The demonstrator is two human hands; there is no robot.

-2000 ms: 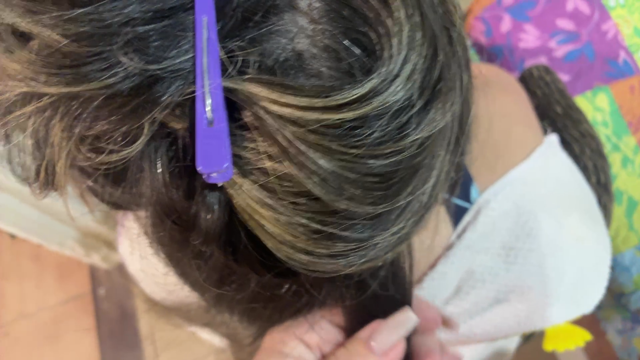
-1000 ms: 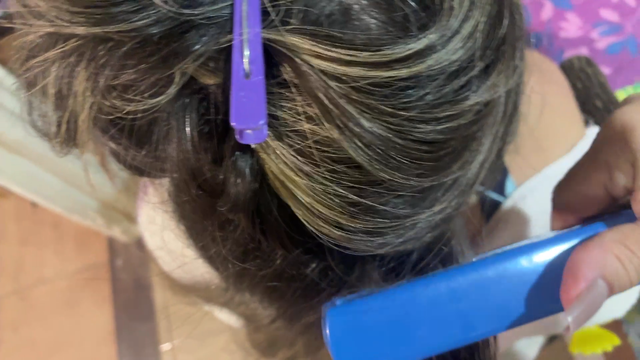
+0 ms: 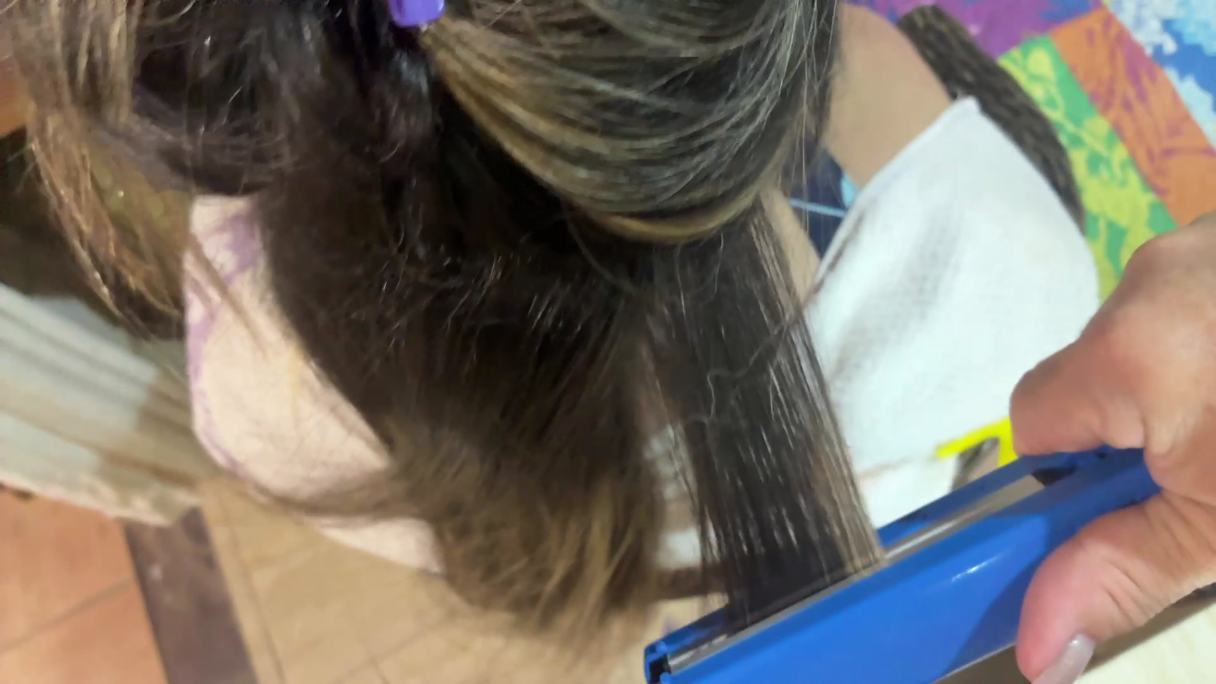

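My right hand point(image 3: 1130, 418) grips a blue flat iron point(image 3: 912, 579) at the lower right. A flat section of dark hair point(image 3: 760, 408) runs down from the seated person's head into the iron, between its two plates. Loose, wavy hair point(image 3: 475, 361) hangs beside that section, to its left. Folded-up, highlighted hair point(image 3: 646, 114) lies above, with the tip of a purple hair clip point(image 3: 416, 9) at the top edge. My left hand is out of view.
A white towel point(image 3: 959, 275) covers the person's shoulder on the right. Behind it are a dark woven chair edge point(image 3: 997, 104) and a colourful patterned cloth point(image 3: 1121, 142). Pale fabric point(image 3: 85, 399) hangs at the left, above a tiled floor point(image 3: 66, 589).
Two seconds ago fingers held hair at the bottom; they are gone from view. The blue flat iron came in from the right and now has a hair section between its plates, lower down.
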